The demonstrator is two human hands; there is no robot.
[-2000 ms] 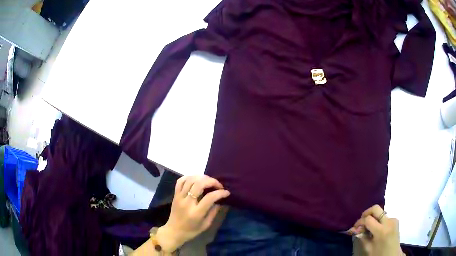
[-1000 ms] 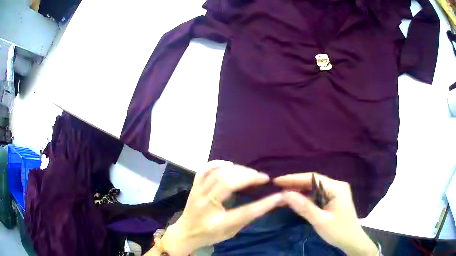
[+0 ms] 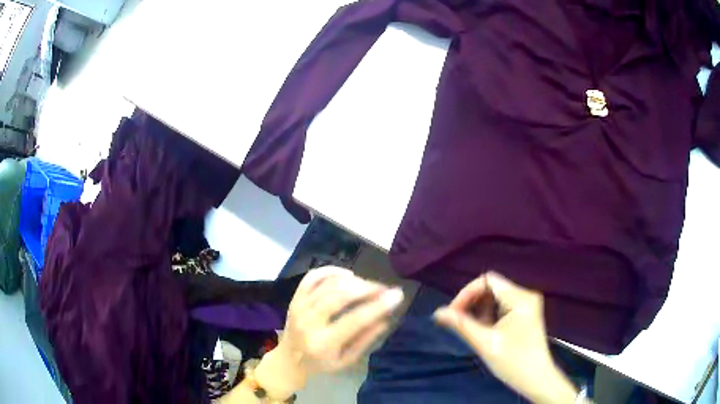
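A dark plum V-neck top [image 3: 553,173] lies on the white table with its lower part at the near edge. The front hem is folded up a little, showing a curved fold. A gold ornament [image 3: 596,103] sits at the bottom of the neckline. My left hand [image 3: 339,323] is blurred, raised left of the hem, its fingers curled; whether it holds anything cannot be told. My right hand [image 3: 505,327] is curled in front of the hem, around a dark piece that looks like the thread snips [image 3: 490,306], mostly hidden. The hands are apart, and neither touches the top.
A crumpled purple pile [image 3: 126,292] hangs low at the left, below the white table's [image 3: 197,87] edge. A blue crate [image 3: 49,197] stands beyond it at the far left. My jeans [image 3: 426,367] are below the table edge.
My hands left the hem corners and met in front of the hem, then moved apart. The hem's front has folded up. The view has swung left, so the top appears further right.
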